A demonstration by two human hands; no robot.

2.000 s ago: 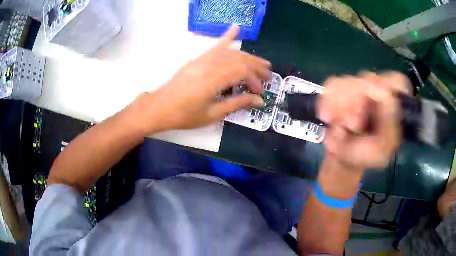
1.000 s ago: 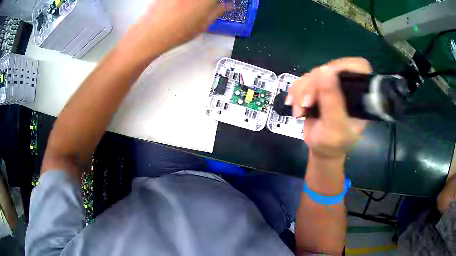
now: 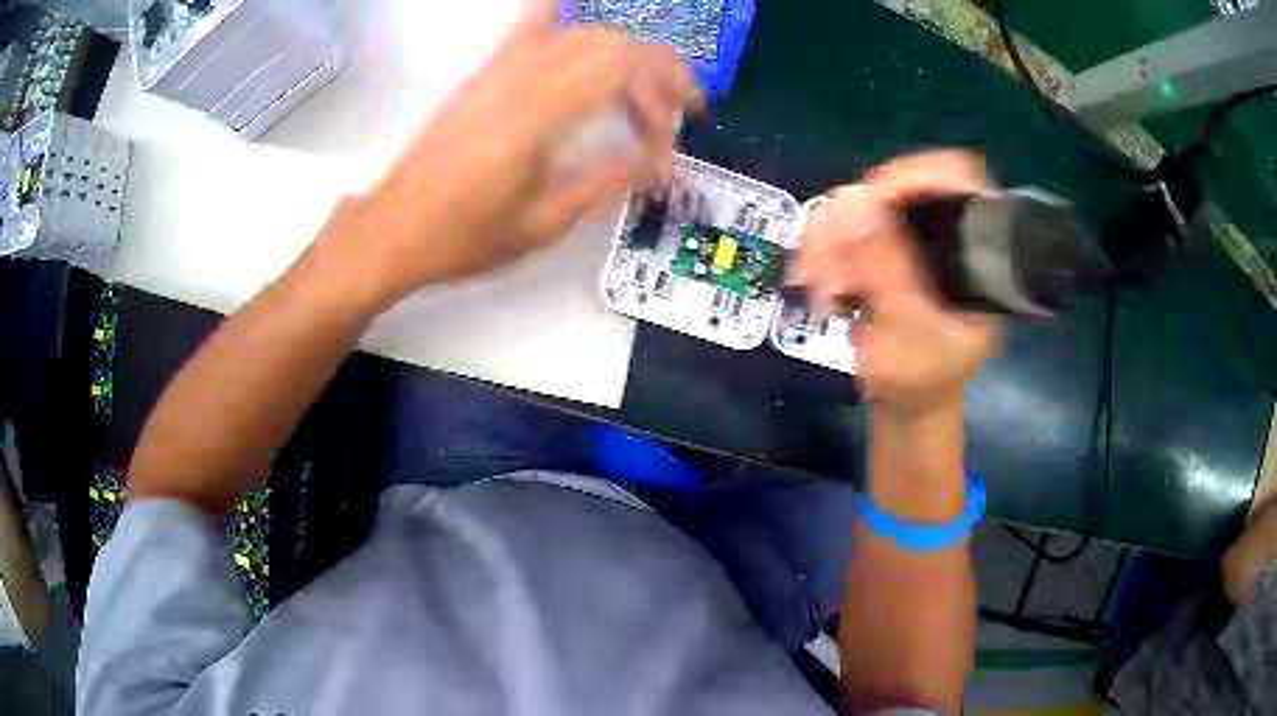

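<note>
A white housing half (image 3: 656, 288) lies open side up on the dark bench, with a green circuit board (image 3: 709, 262) with a yellow block and a dark block (image 3: 649, 224) inside. A second housing half (image 3: 801, 336) lies against its right side, mostly hidden by my right hand. My right hand (image 3: 903, 280) is closed around the electric screwdriver (image 3: 997, 249); its bit is hidden. My left hand (image 3: 560, 140) is blurred above the white sheet, between the screw bin (image 3: 723, 56) and the housing. Whether its fingertips hold a screw cannot be told.
Stacked housings (image 3: 252, 70) stand at the upper left, with another stack (image 3: 84, 189) at the far left. Loose circuit boards (image 3: 105, 490) lie at the lower left. A black cable (image 3: 1106, 420) hangs at the right. Another person's arm (image 3: 1251, 553) shows at the right edge.
My left hand has come back from the screw bin towards the housing. My right hand still holds the screwdriver, now tilted differently. The view has shifted slightly.
</note>
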